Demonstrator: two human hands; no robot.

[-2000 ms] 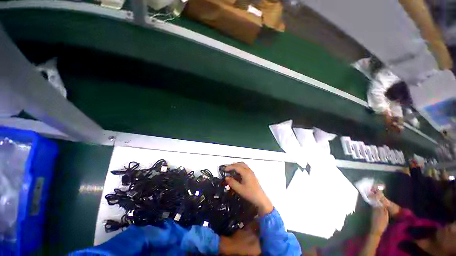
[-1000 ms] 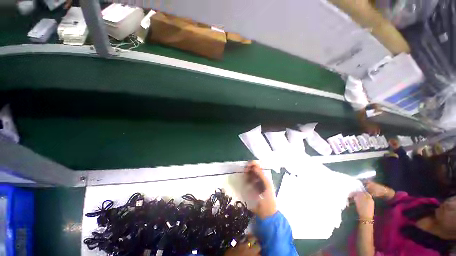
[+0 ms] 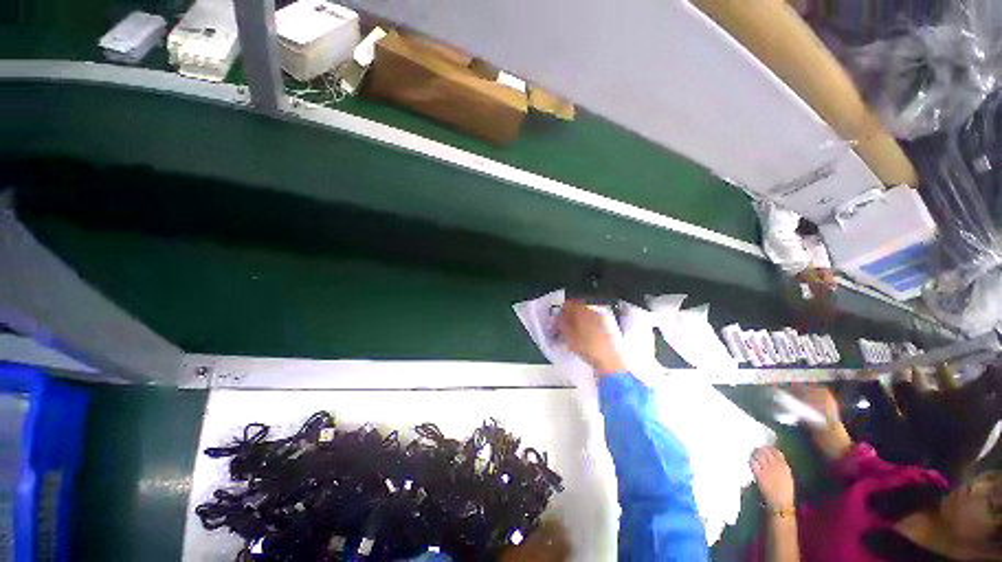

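Black coiled cables [image 3: 385,489] lie in a tangled pile on a white board [image 3: 588,439] in front of me. My right hand [image 3: 589,336] reaches over the first white pouch [image 3: 538,321] of a row at the belt's near edge. A small black cable loop shows at its fingertips, against the pouch. My left hand [image 3: 538,546] is at the bottom edge beside the pile, dark and mostly cut off; its fingers cannot be made out.
White bags or sheets [image 3: 703,439] are stacked right of the board. A neighbour's hands [image 3: 775,480] are beyond them. Small white units [image 3: 780,346] stand in a row on the belt. A blue bin [image 3: 68,461] is at left. A metal rail [image 3: 374,371] separates board and belt.
My right hand has gone from the cable pile, across the board with a black cable, forward to the first pouch. The view has shifted. The neighbour's hands have moved apart.
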